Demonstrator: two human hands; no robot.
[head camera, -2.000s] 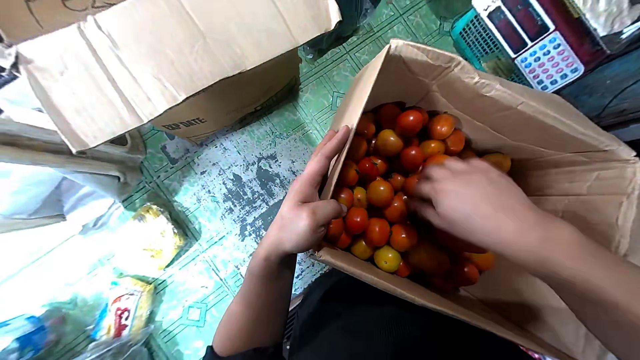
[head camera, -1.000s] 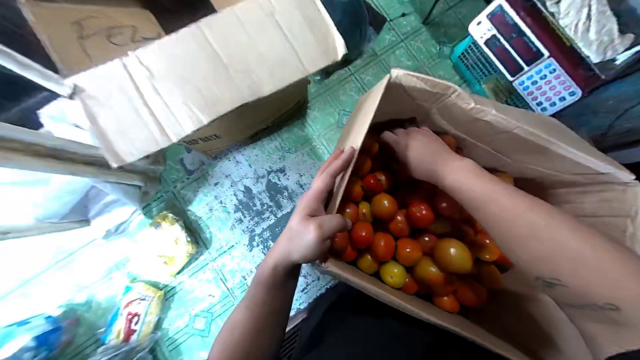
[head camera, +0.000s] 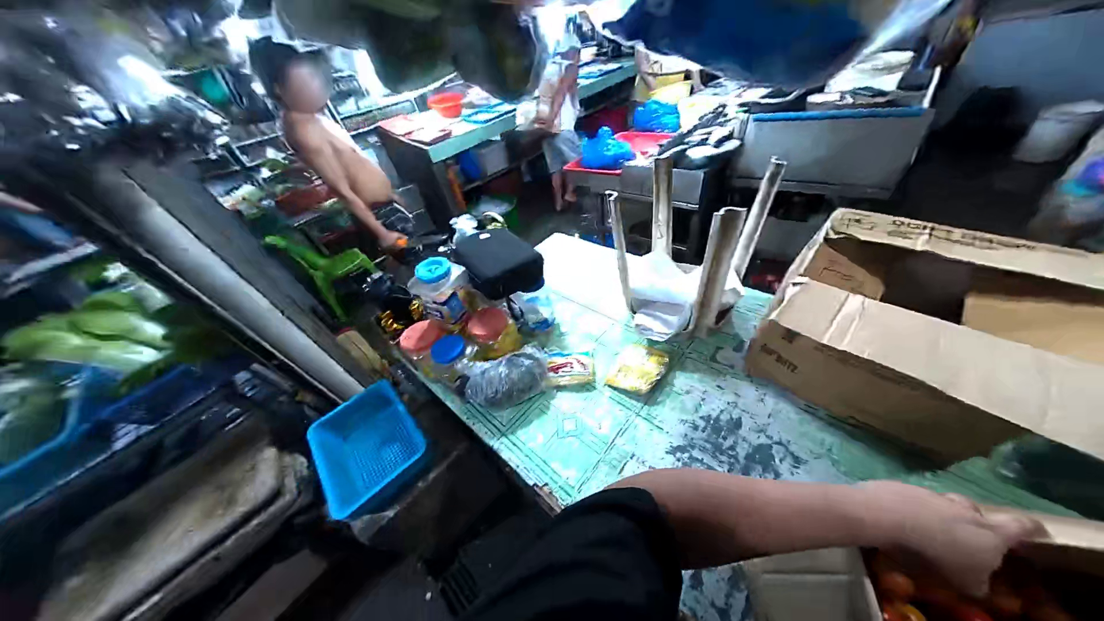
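At the lower right, my left hand (head camera: 953, 526) grips the edge of a cardboard box (head camera: 806, 573), its fingers reaching over the rim. Red and orange tomatoes (head camera: 897, 586) lie inside, just under that hand, partly cut off by the bottom of the view. My right hand is outside the view. A second, larger cardboard box (head camera: 880, 379), its top open, stands beyond my left hand on the green patterned table covering (head camera: 595, 431).
Lidded plastic jars (head camera: 448, 302), a yellow packet (head camera: 638, 368) and an upturned stool (head camera: 673, 285) occupy the table. A blue plastic basket (head camera: 369, 448) sits beyond its left edge. A person (head camera: 332, 155) stands across the aisle; another is farther back.
The view has swung left and up toward the market stalls. My right hand, earlier among the tomatoes, has left the view. My left hand remains at the box edge.
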